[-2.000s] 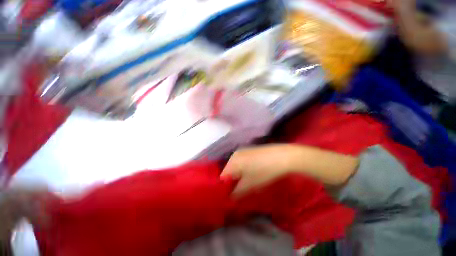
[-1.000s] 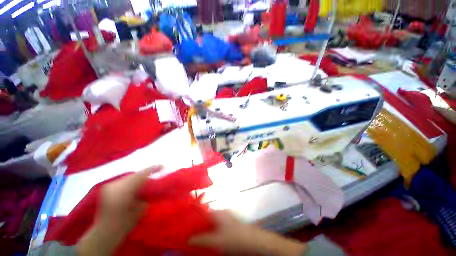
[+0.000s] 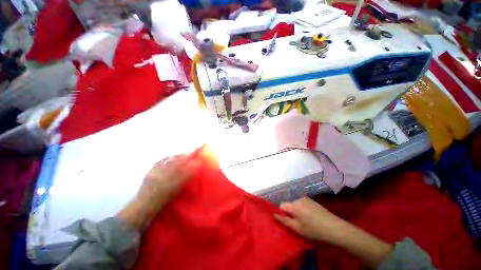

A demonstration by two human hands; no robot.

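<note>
A red fabric panel (image 3: 211, 211) hangs over the table's front edge toward my lap, its upper corner lying on the table in front of the needle area. My left hand (image 3: 163, 184) holds the panel near that upper corner; its fingertips are washed out by glare. My right hand (image 3: 303, 216) pinches the panel's right edge in front of the table. The white sewing machine (image 3: 316, 79) with a blue stripe stands beyond. Its presser foot area (image 3: 240, 126) is bright and unclear; the cloth corner lies short of it. Pale pink pieces with a red strip (image 3: 312, 135) lie right of the needle.
More red cloth (image 3: 116, 87) lies at the table's back left and red pieces (image 3: 401, 216) lie below its right end. An orange-yellow wrap (image 3: 435, 116) hangs at the right end. White pieces (image 3: 245, 22) are piled behind the machine.
The view has moved closer to the machine. The red panel, bunched between both hands before, is now spread, with its corner nearer the needle. My right hand has moved right along its edge.
</note>
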